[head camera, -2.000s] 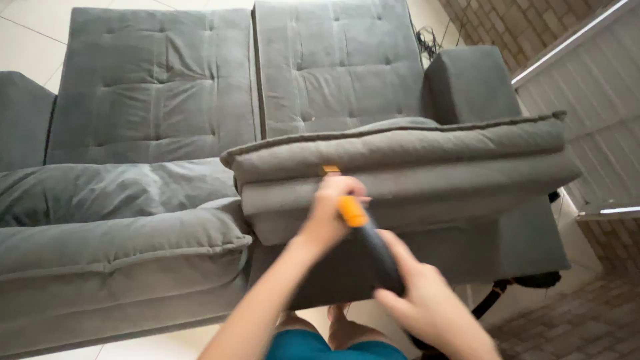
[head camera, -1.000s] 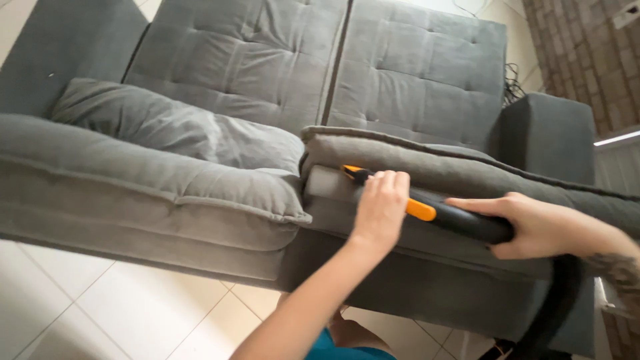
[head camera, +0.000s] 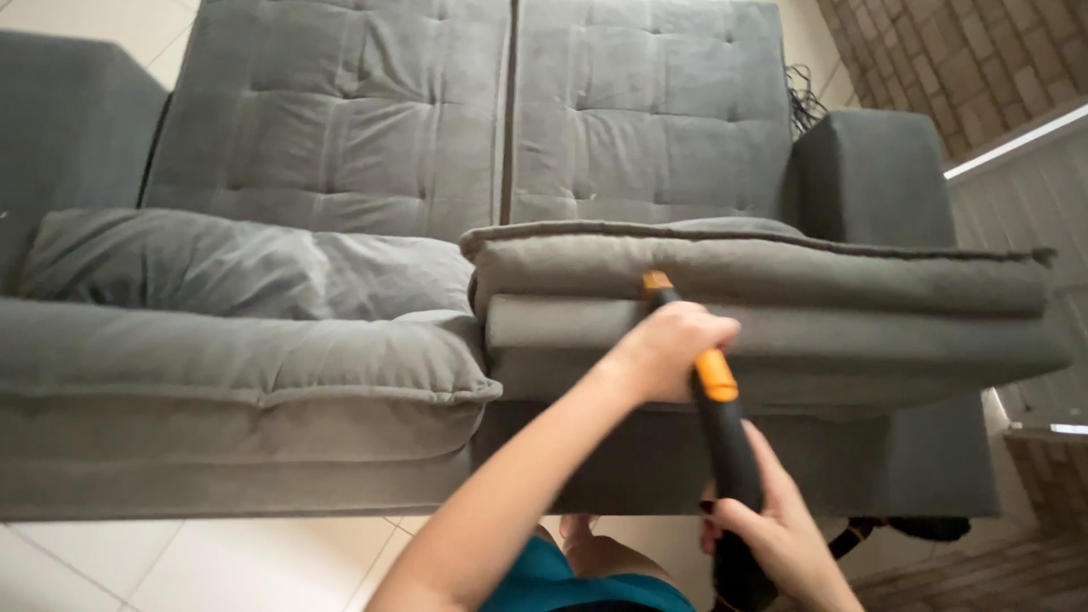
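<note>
A black vacuum cleaner wand (head camera: 733, 459) with orange parts is held in both hands. My left hand (head camera: 680, 348) grips it near the front, just behind its small orange-tipped nozzle (head camera: 656, 280). That tip is at the gray back cushion (head camera: 765, 276) on the right side of the sofa, by the seam along its lower part. My right hand (head camera: 765, 518) is closed around the thick black rear part, lower down. The palms and some fingers are hidden by the wand and the hands themselves.
Another back cushion (head camera: 170, 348) and a crumpled gray pillow (head camera: 238, 263) lie at left. Beyond are the tufted seats (head camera: 646, 110) and a sofa armrest (head camera: 884, 170). Black cables (head camera: 801, 98) lie behind it; a black hose (head camera: 850, 535) is low at right, over tile floor.
From the left end of the right back cushion one second ago, the nozzle has moved right along it. The wand has swung from nearly level to steep. Both hands still hold it. The view has shifted.
</note>
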